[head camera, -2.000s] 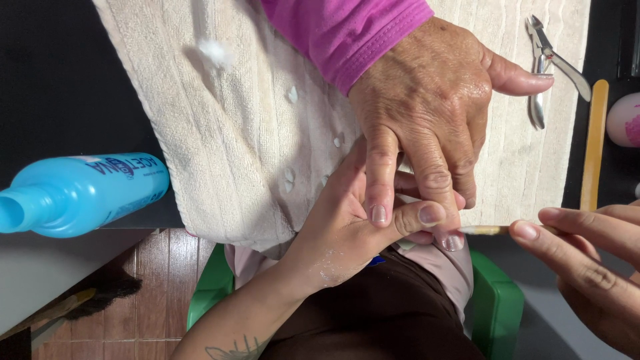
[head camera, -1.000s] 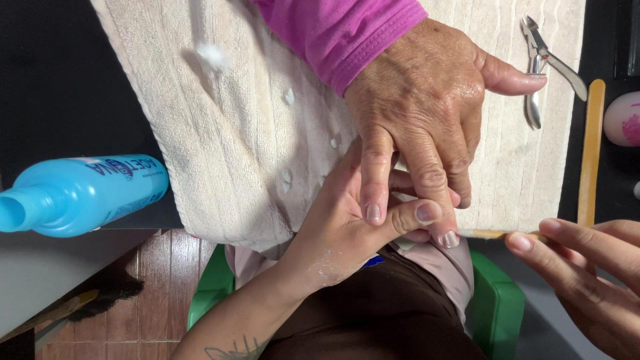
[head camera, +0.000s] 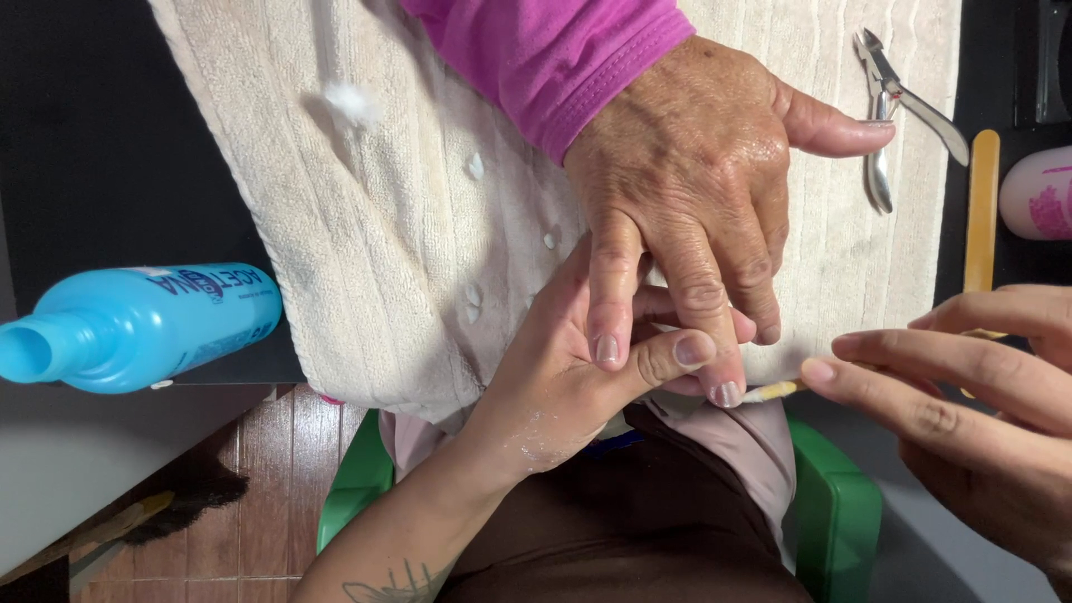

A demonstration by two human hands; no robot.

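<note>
My left hand (head camera: 578,360) grips a finger of another person's hand (head camera: 687,167), its thumb lying over the finger near the tip. That hand comes from a pink sleeve (head camera: 553,59) and rests palm down with its fingers toward me. In my right hand (head camera: 963,394), between thumb and fingers, is a thin stick (head camera: 775,391) with a whitish, cotton-like tip. The tip touches the side of the held finger's shiny nail (head camera: 725,394). The rest of the stick is partly hidden by my fingers.
A cream towel (head camera: 402,251) covers part of the black table (head camera: 100,151). Cuticle nippers (head camera: 888,100) lie on it at right, a cotton tuft (head camera: 350,102) at left. Beyond its edges are a blue acetone bottle (head camera: 167,322), a yellow nail file (head camera: 981,209) and a pink-and-white container (head camera: 1038,194).
My right hand moved slightly away to the right, then back, bringing the stick's tip against the nail again. My left hand keeps its hold on the finger.
</note>
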